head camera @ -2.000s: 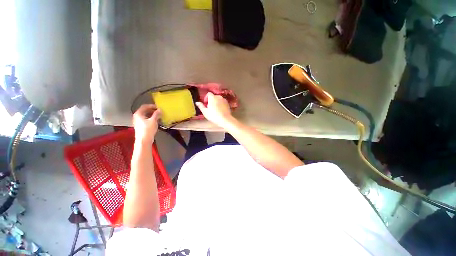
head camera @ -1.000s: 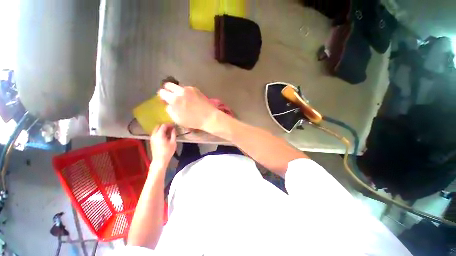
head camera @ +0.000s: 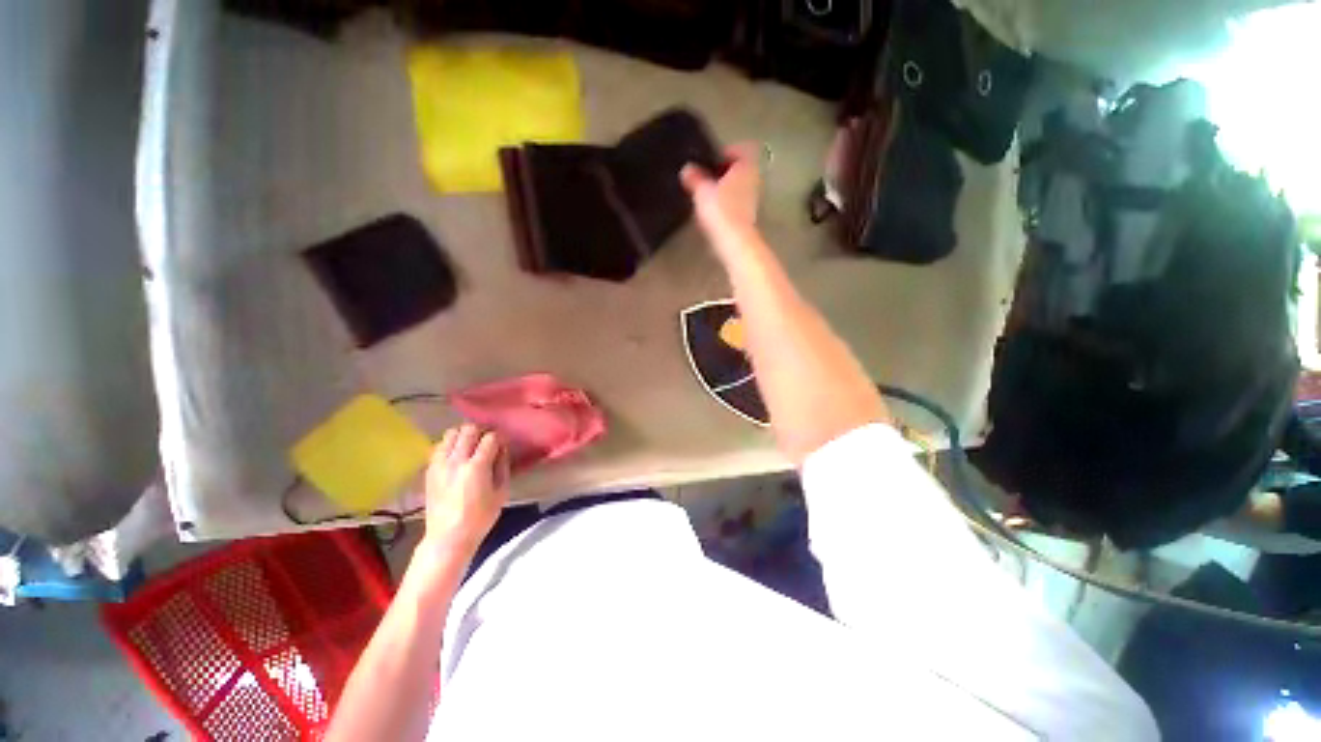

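Observation:
My right hand (head camera: 724, 189) grips the edge of a dark pocket piece (head camera: 667, 177), tilted over the pocket stack (head camera: 572, 210) in mid-table. My left hand (head camera: 467, 471) rests at the front edge on the pink-red cloth (head camera: 533, 418); whether its fingers hold it is hard to tell. The yellow template (head camera: 362, 452) lies left of this hand, with a thin dark cord (head camera: 297, 507) looped around it. A separate dark pocket piece (head camera: 383, 278) lies flat at mid-left.
The steam iron (head camera: 722, 363) stands right of centre, partly hidden by my right forearm. A yellow sheet (head camera: 493, 113) lies behind the stack. More dark stacks (head camera: 906, 181) lie at back right. A red basket (head camera: 261, 638) is below the left table edge; a hose (head camera: 956, 464) runs right.
My right hand has moved from the template to the back stack and taken hold of a piece. A separate dark piece now lies at mid-left. The view has shifted, showing more of the table's back.

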